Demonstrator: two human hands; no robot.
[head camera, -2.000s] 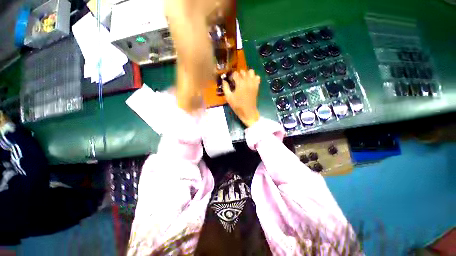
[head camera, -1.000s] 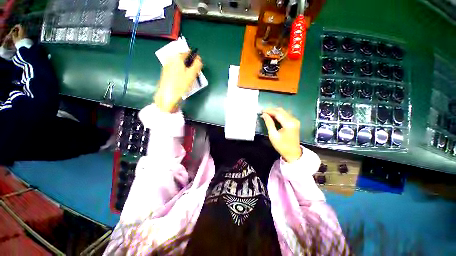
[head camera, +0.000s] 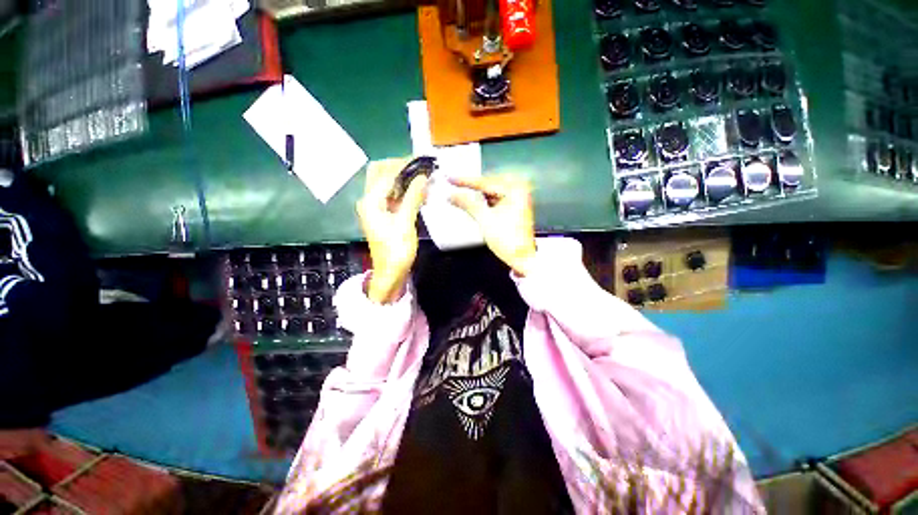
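Observation:
My left hand holds a round black unit between thumb and fingers, above the white sheet. My right hand is close to its right, fingertips pinched together and pointing at the unit; blur hides whether they hold something small. Behind the hands, the toggle press stands on its orange base, with a red handle and a dark fixture at its front.
A clear tray with rows of black units is right of the press; another tray is far right. A white note paper with a dark pen lies left. Below the bench edge are dark trays and a tan card.
The view has shifted. My hands were apart one second ago, the left over the note paper; now they are together over the white sheet, and the note paper is uncovered with the pen on it.

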